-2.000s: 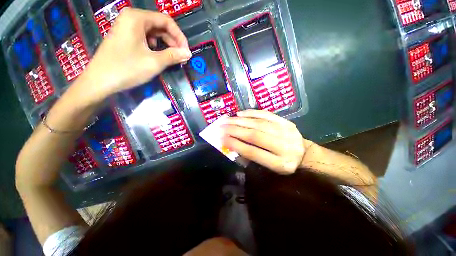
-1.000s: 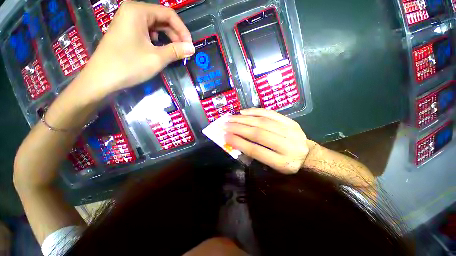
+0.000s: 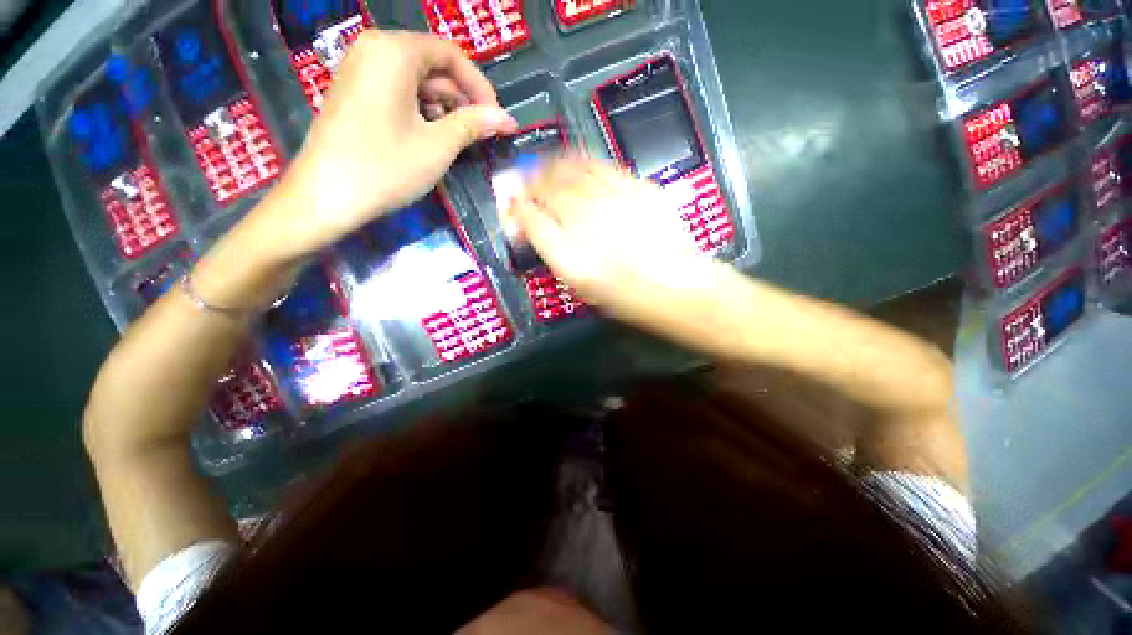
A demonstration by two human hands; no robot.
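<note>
A red keypad phone [image 3: 555, 293] lies in the tray's near row, its black screen largely covered by my right hand. My left hand [image 3: 404, 130] is at the screen's top left corner, thumb and fingertip pinched on a tiny film end that is hardly visible. My right hand [image 3: 608, 230], blurred, is over the screen with a pale scraper card [image 3: 507, 186] under its fingers. A phone with a bare dark screen [image 3: 653, 130] lies to the right. The clear blister tray [image 3: 732, 186] holds the phones.
Several phones with blue-printed screens [image 3: 199, 62] fill the tray's left part. A second tray of red phones [image 3: 1025, 236] stands at the right, past the dark-green bench surface [image 3: 832, 149]. Dark hair hangs across the bottom of the view.
My right hand has moved up from below the keypad onto the screen with the card, hiding the blue print. My left hand stays pinched at the screen's top. The view has shifted slightly.
</note>
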